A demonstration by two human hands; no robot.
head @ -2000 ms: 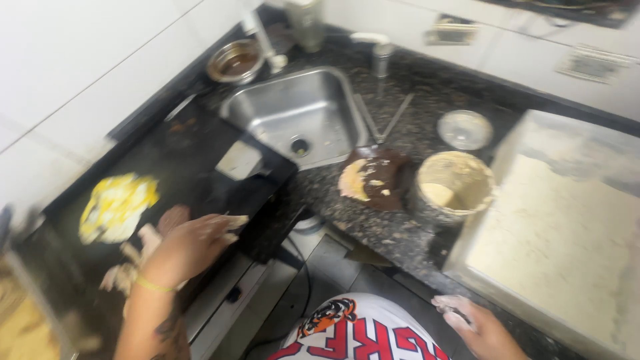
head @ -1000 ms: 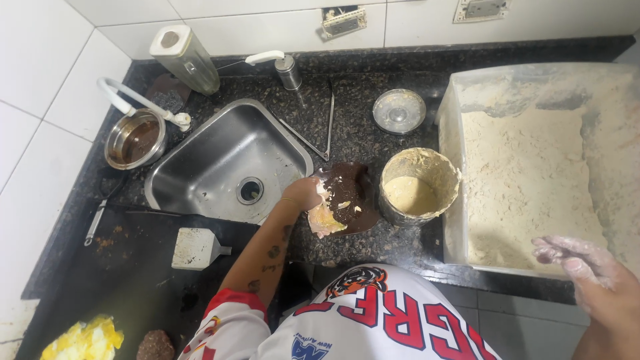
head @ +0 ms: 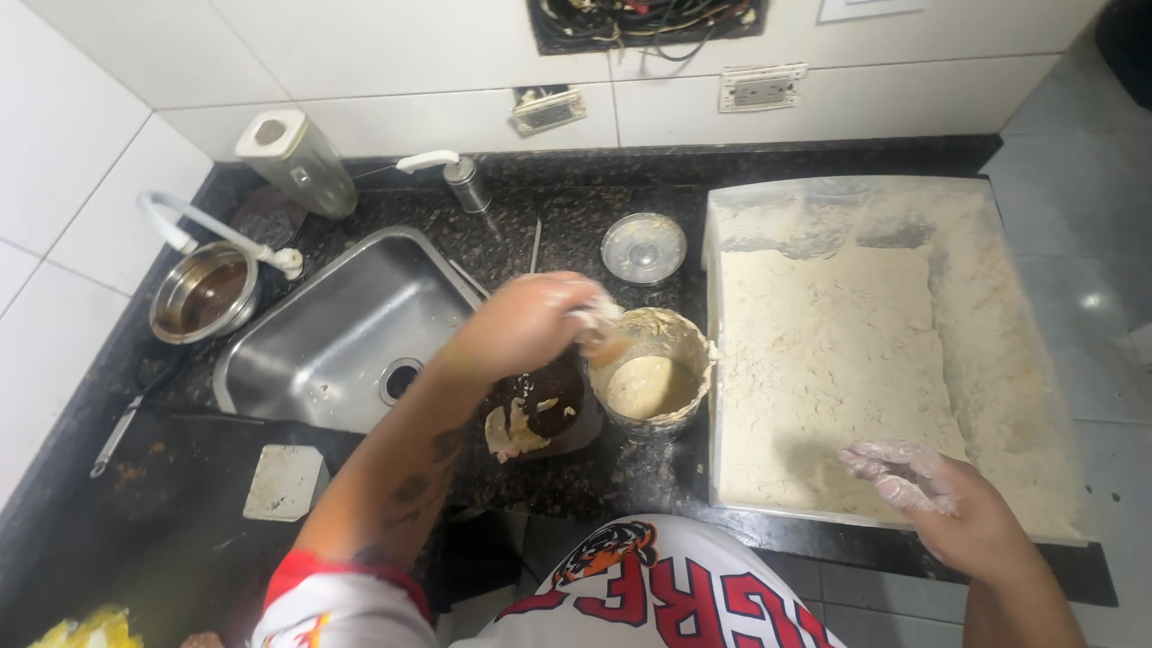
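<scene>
My left hand (head: 549, 324), coated in flour, pinches a small pale piece of food, blurred, over the left rim of a metal pot of pale batter (head: 643, 387). Below it lies a dark brown board or plate (head: 558, 405) with pale, creamy pieces (head: 513, 432) on it. My right hand (head: 913, 481), also floury, holds nothing, its fingers curled apart over the lower right part of a large plastic bin of flour (head: 837, 360).
A steel sink (head: 351, 324) lies left of the pot, with a steel bowl of brown sauce (head: 211, 292) beyond. A griddle (head: 180, 522) bears a white scraper (head: 285, 483) and egg (head: 90, 630). A round metal lid (head: 643, 248) sits behind the pot.
My left hand has moved from the griddle to the brown board, then up and right to the batter pot. My right hand has come over the flour bin. The view has swung right.
</scene>
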